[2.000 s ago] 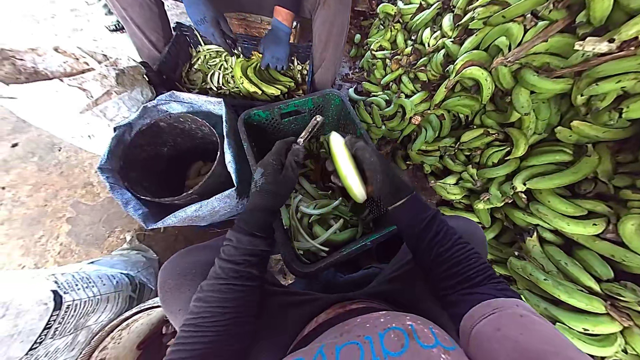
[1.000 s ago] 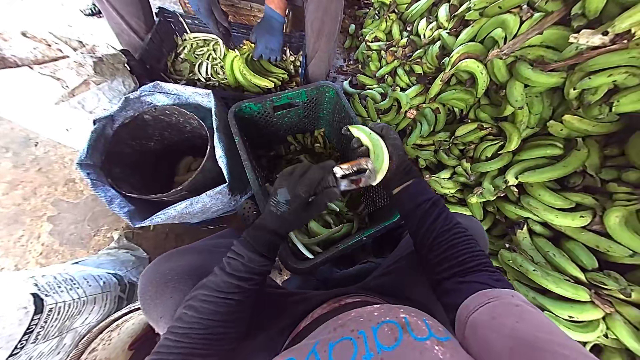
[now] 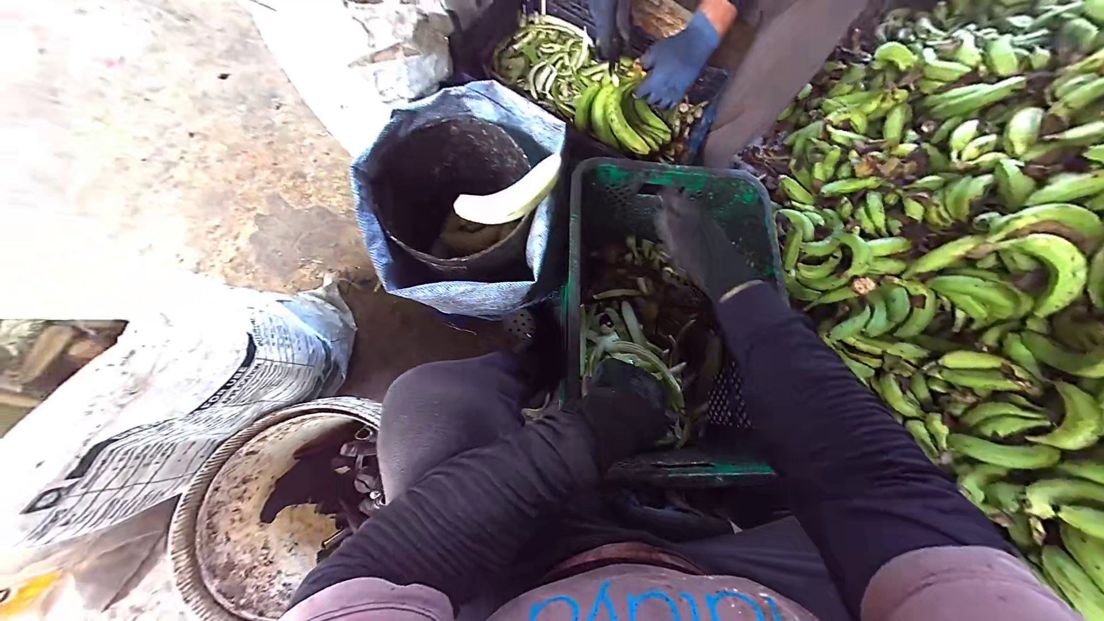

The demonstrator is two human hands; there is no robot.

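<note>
A peeled, pale plantain [image 3: 509, 197] is over the mouth of a dark bucket [image 3: 444, 147] lined around with a blue sack, apart from both my hands. Whether it touches the rim cannot be told. My right hand [image 3: 694, 246], in a dark glove, is over the far right part of a green plastic crate [image 3: 673, 177], blurred, with nothing seen in it. Down in the near left part of the crate, among green peels [image 3: 634, 332], is my left hand [image 3: 625, 401], also gloved. Its fingers are hidden, and no knife shows.
Unpeeled green plantains [image 3: 983, 293] are heaped along the right. Beyond the crate, another person's blue-gloved hand [image 3: 677, 65] is at a bunch of green plantains [image 3: 617, 116] over a second crate. A printed sack [image 3: 250, 379] and a stained round tub [image 3: 246, 509] stand at the left.
My right hand has let go of the plantain, which is now peeled and over the bucket. My left hand, earlier holding a knife against it, has lowered into the crate. The view has shifted left.
</note>
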